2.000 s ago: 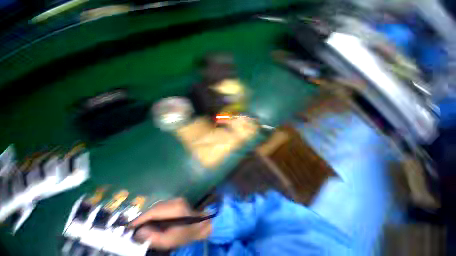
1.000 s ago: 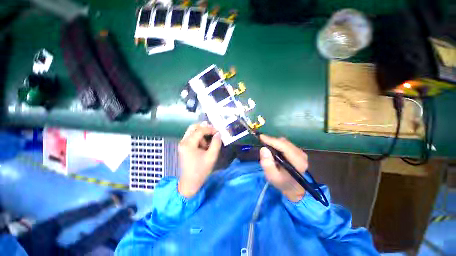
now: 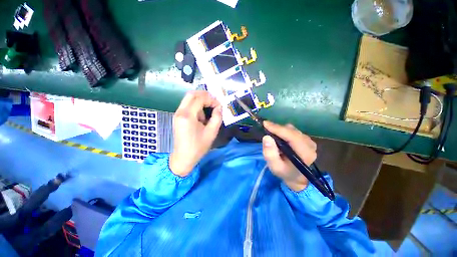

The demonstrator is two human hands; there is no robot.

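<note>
A white carrier strip [image 3: 204, 69] lies slanted on the green mat, bearing several dark LCD modules [image 3: 224, 60] with orange-gold flex tails [image 3: 248, 55] along its right edge. My right hand [image 3: 290, 153] holds a black soldering iron [image 3: 296, 161] like a pen. Its tip is over the lowest module, touching or just above it; I cannot tell which. My left hand [image 3: 193, 131] is at the strip's lower left edge, thumb and fingertips curled close together. I cannot tell if they hold anything thin.
Round discs on dark backing [image 3: 187, 69] lie left of the strip. Ribbed dark bundles [image 3: 91, 42] and a green-black object [image 3: 19, 50] are further left. At right are a tape roll [image 3: 382, 15], a tan board [image 3: 370, 83] and black cables [image 3: 424, 103]. A grid sheet [image 3: 139, 131] is below the bench edge.
The view has swung from the station side to the strip, then closer. The strip and bench things sit higher; the other strips are nearly out of view. Both hands remain at the strip's lower end.
</note>
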